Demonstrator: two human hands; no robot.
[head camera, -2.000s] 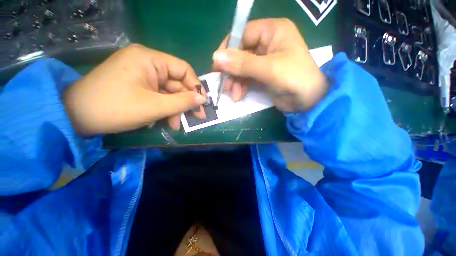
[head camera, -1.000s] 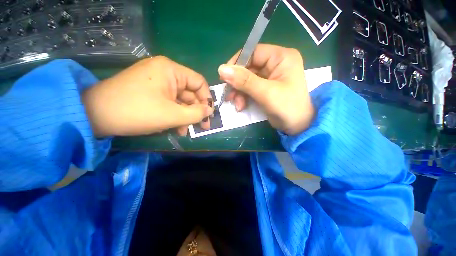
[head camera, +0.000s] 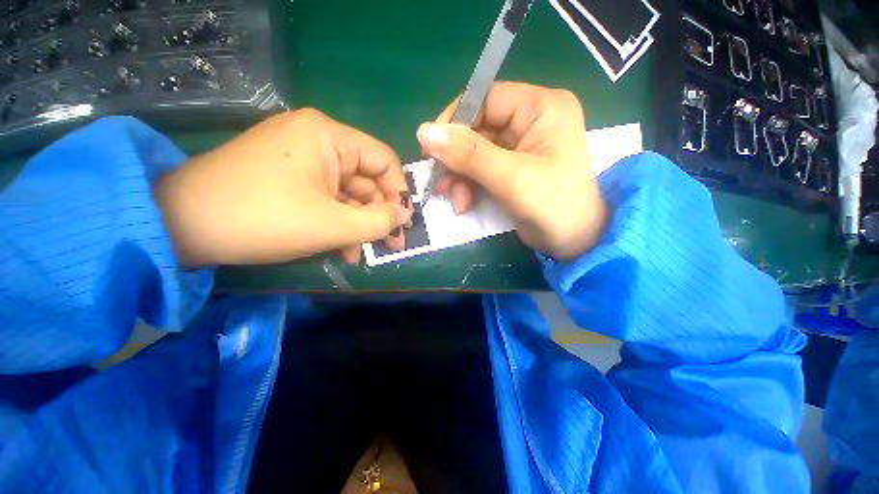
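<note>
My left hand (head camera: 294, 188) pinches a small dark component (head camera: 404, 201) between thumb and fingers, above the left end of the adhesive sheet. My right hand (head camera: 525, 159) holds silver tweezers (head camera: 489, 69) like a pen, with the tip pointing down at the sheet's black block, close beside the component. Whether the tip touches anything is too small to tell. The adhesive sheet (head camera: 472, 224) is a white strip with a black block at its left end. My hands cover part of it.
A clear blister tray (head camera: 231, 99) of small dark parts lies at the upper left. Spare black sheets with white borders (head camera: 617, 29) lie beyond my right hand. A black tray (head camera: 718, 159) of silver metal frames stands at the right, beside a crumpled white item (head camera: 856, 130). The green bench's front edge runs below my hands.
Since the earliest frame, the hands, sheet and trays sit lower in view, and the tweezers lean more to the right. Since one second ago almost nothing has moved; both grips are unchanged.
</note>
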